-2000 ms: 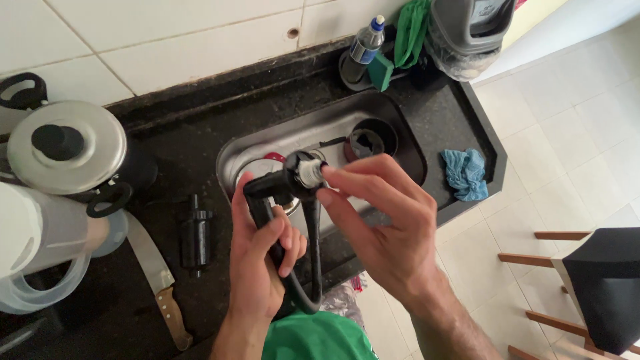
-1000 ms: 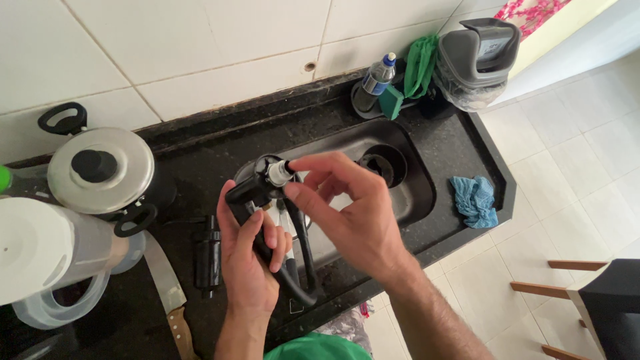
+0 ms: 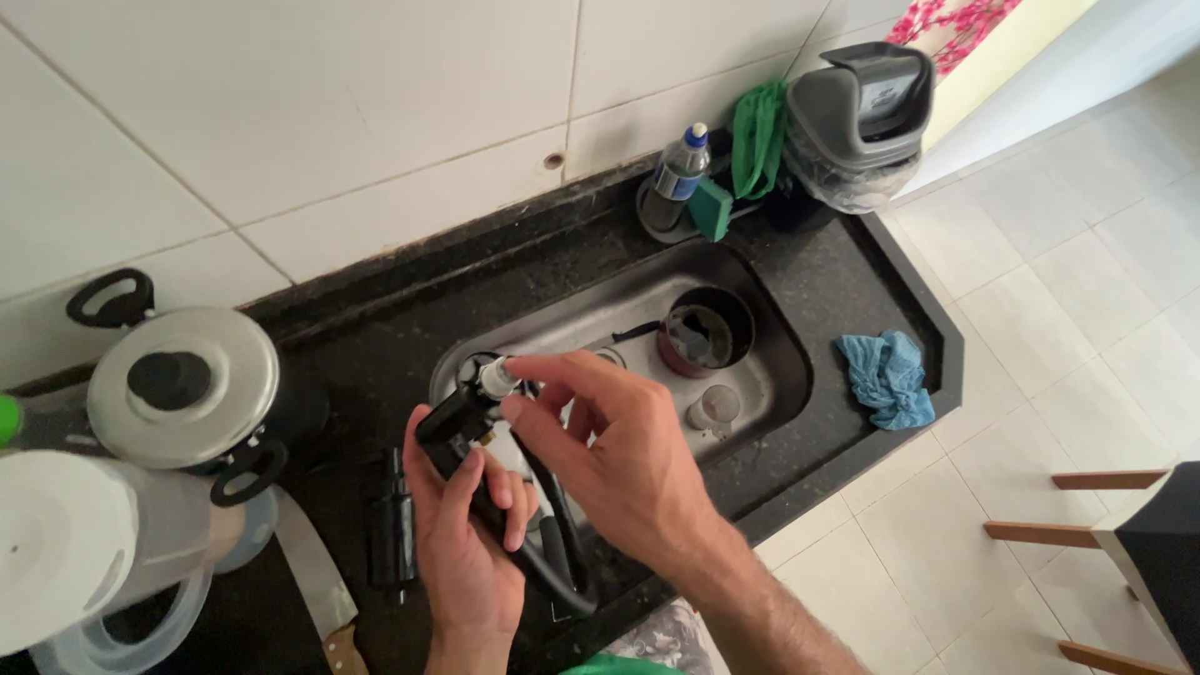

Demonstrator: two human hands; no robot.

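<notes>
My left hand [image 3: 478,534] is closed around a black plastic fitting [image 3: 450,417] with a black hose [image 3: 544,577] curving down from it, over the near edge of the sink. At the fitting's upper end is a white threaded piece [image 3: 495,378], which the thumb and forefinger of my right hand [image 3: 609,431] pinch. A small brass-coloured part shows just below it. On the counter to the left of my left hand lies a black cylindrical part [image 3: 389,530]. Whether the white piece is fixed to the fitting cannot be told.
The steel sink [image 3: 792,375] holds a dark pot [image 3: 708,333] and a small glass [image 3: 714,408]. At left are a lidded pot [image 3: 187,384], a plastic container [image 3: 66,553] and a large knife [image 3: 314,562]. A soap bottle [image 3: 680,173], green sponge [image 3: 712,208], grey bin [image 3: 862,122] and blue cloth [image 3: 889,380] are beyond.
Both hands stay at the fitting, with my right fingers still at its white end. The view has shifted, showing more of the wall.
</notes>
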